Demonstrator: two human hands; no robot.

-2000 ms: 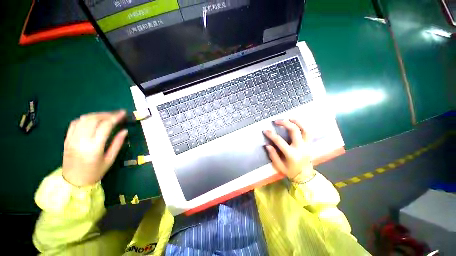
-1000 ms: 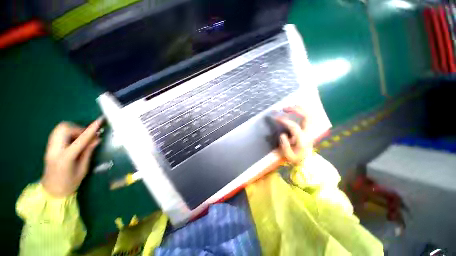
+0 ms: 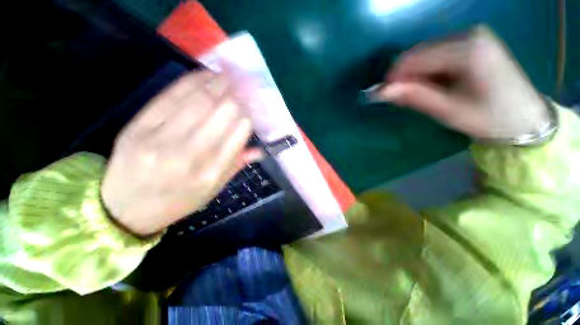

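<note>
The open laptop's black keyboard [image 3: 257, 181] shows at the lower centre, partly covered by my left hand. My left hand [image 3: 181, 149] is blurred over the laptop's right part; its fingertips are near the right edge, and whether they hold anything cannot be told. A small dark stick [image 3: 283, 144] lies at the laptop's right edge, over the white pad; whether it is plugged in cannot be told. My right hand [image 3: 464, 86] is right of the laptop, above the green bench, pinching a small pale-ended dongle [image 3: 372, 94] between thumb and finger.
A white pad [image 3: 270, 98] lies under the laptop, over a red pad [image 3: 194, 28] that sticks out at its right side. The green bench [image 3: 331, 136] extends to the right. The laptop's screen area is dark at the upper left.
The view has swung to the laptop's right side. My left hand has moved from beside its left edge to over its right part. My right hand has left the touchpad and now holds the dongle.
</note>
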